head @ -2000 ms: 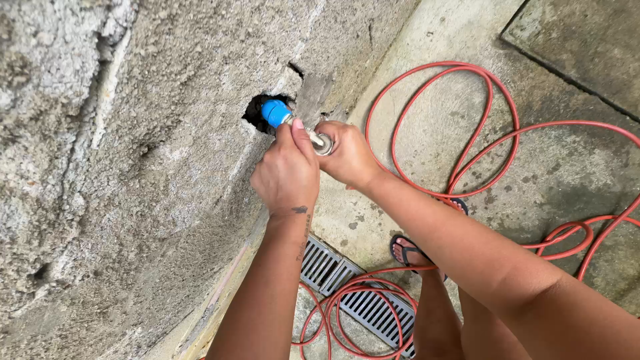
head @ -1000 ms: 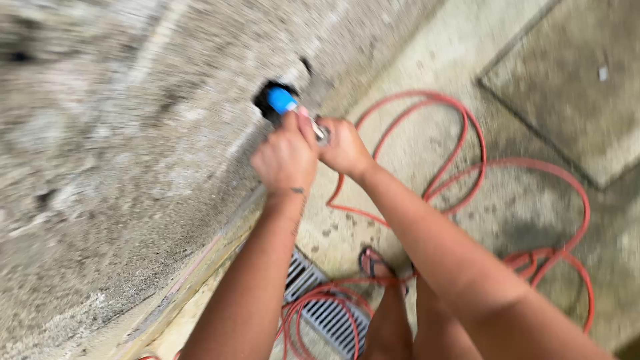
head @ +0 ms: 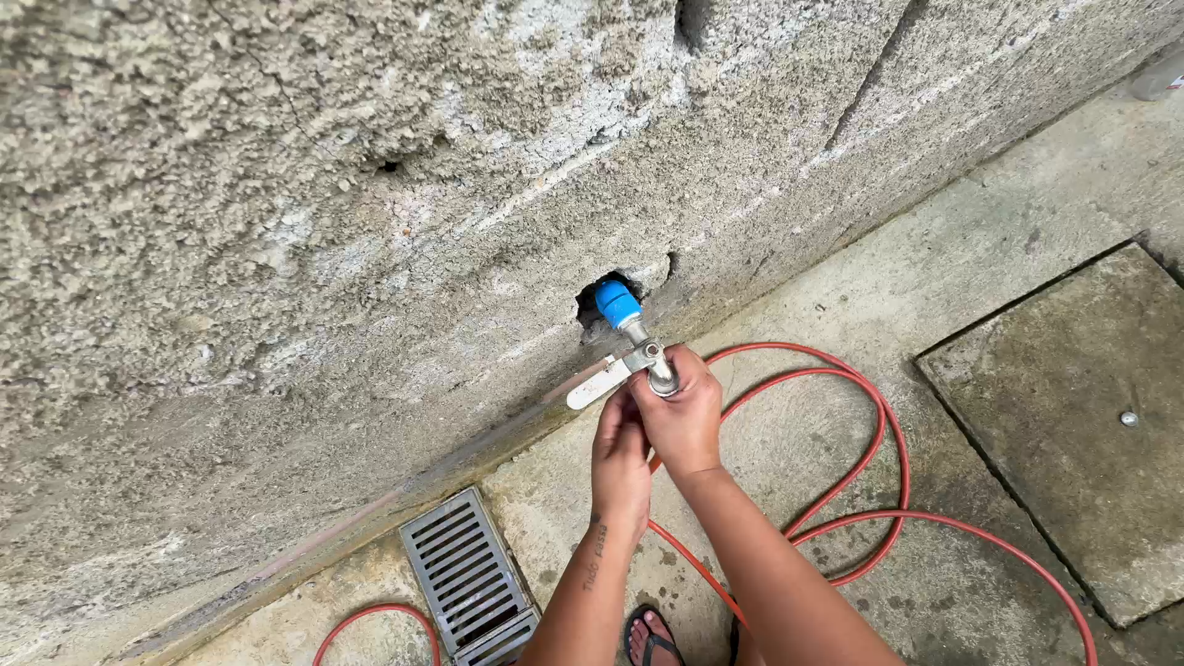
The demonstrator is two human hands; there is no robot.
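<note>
A blue pipe fitting [head: 617,303] sticks out of a ragged hole [head: 589,307] in the rough wall. Joined to it is a metal tap [head: 650,351] whose white lever handle [head: 598,383] points down and to the left. Around the tap's outlet end, the fingers and thumb of my right hand [head: 685,416] are closed. My left hand [head: 622,458] is just below the lever, close against my right hand; its fingertips are partly hidden, so whether they grip anything does not show.
An orange-red hose [head: 902,444] lies in loops on the concrete floor. A slotted drain grate [head: 465,564] is set near the wall's foot. To the right is a square concrete cover [head: 1064,416]. My sandalled foot [head: 652,636] shows at the bottom.
My left hand has moved from beside the blue fitting to below the tap's lever. The tap's body and lever are now exposed. The view has shifted.
</note>
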